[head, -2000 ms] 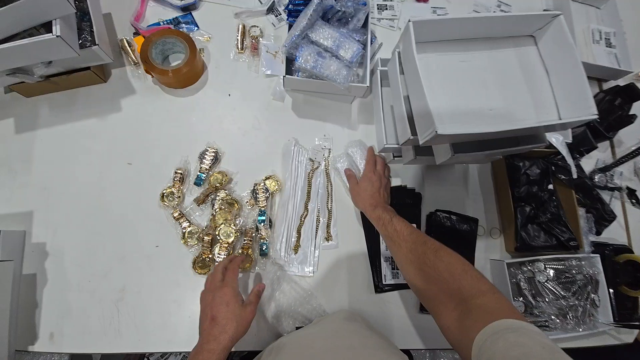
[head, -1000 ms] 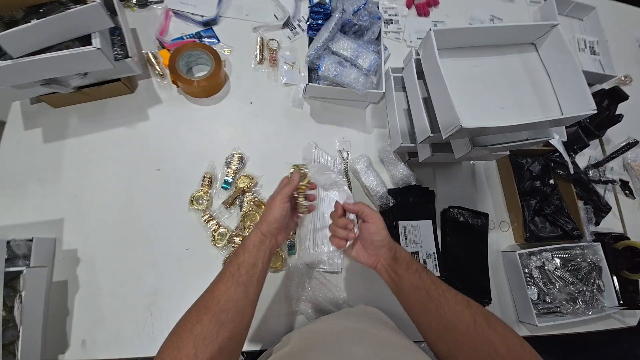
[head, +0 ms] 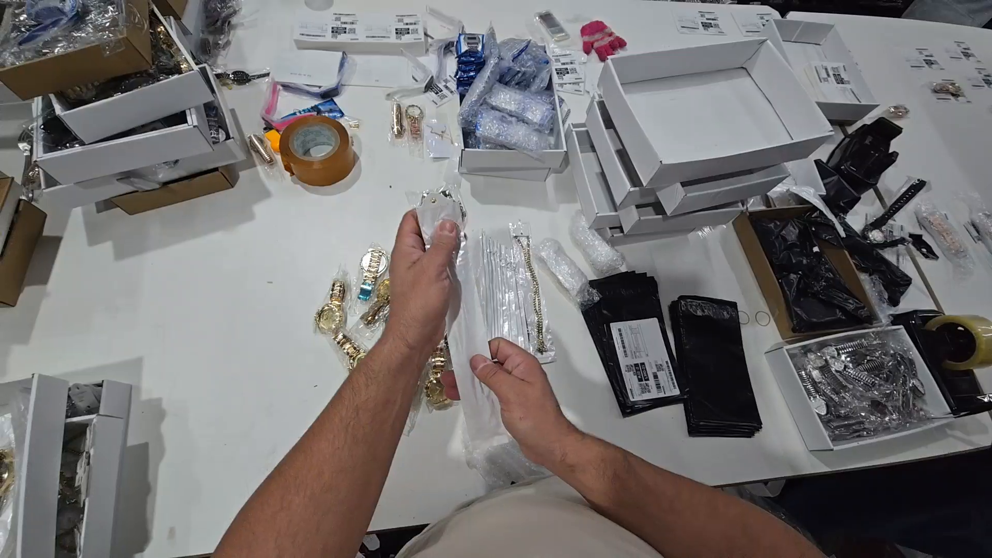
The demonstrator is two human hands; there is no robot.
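Note:
My left hand (head: 425, 287) grips a watch (head: 440, 203) together with the upper end of a long white plastic sleeve (head: 469, 333). The watch is mostly covered by the sleeve and my fingers. Lower down, my right hand (head: 523, 395) pinches the sleeve's right edge between thumb and fingers. Gold-coloured watches (head: 332, 316) in clear wrap lie left of and partly behind my left hand. Right of the sleeve lie flat clear bags (head: 500, 287) and a bagged gold-coloured chain (head: 533, 298). Bubble wrap (head: 504, 463) rests at the table edge below my right hand.
Black plastic mailers (head: 714, 364) and bubble-wrapped rolls (head: 564, 270) lie to the right. Stacked white boxes (head: 713, 116), a box of bubble-wrapped packs (head: 511, 160) and a roll of brown tape (head: 318, 159) stand farther back. At right is a box of bagged silver-coloured watches (head: 860, 387); more boxes stand left.
My hands, apart two seconds ago, have come together in the middle. The left has picked up a watch, and a long white sleeve is now between both hands. The view has shifted.

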